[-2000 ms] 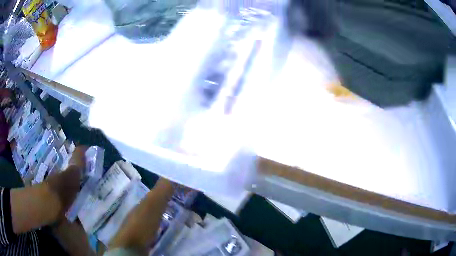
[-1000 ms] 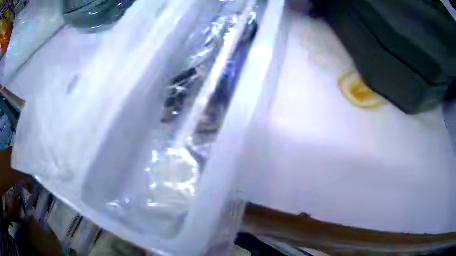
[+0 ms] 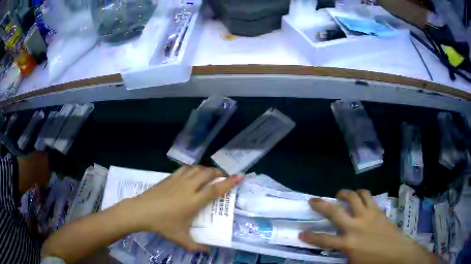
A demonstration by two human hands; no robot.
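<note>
A long plastic tray [image 3: 289, 249] lies level in front of me, with clear-bagged parts and a blue item in its recesses. A white printed carton or sleeve [image 3: 223, 219] with a barcode and text covers its left part; I cannot tell if the tray is inside it. My left hand [image 3: 181, 203] grips the carton, fingers over its top edge and thumb near its lower edge. My right hand [image 3: 356, 224] holds the right part of the tray, fingers curled over its contents. The tray's right end is partly hidden by that hand.
Trays and cartons, such as a printed carton [image 3: 255, 140], lie on the dark green belt [image 3: 304, 149] ahead. Piled packs flank the work. The raised shelf [image 3: 248, 72] bears a white bin [image 3: 157, 77], a dark case [image 3: 250, 18] and a white box. A person's arm [image 3: 33, 167] is at left.
The view has swung back from close over the shelf bin to the belt and work. My hands, not identifiable one second ago, now show on the carton and tray.
</note>
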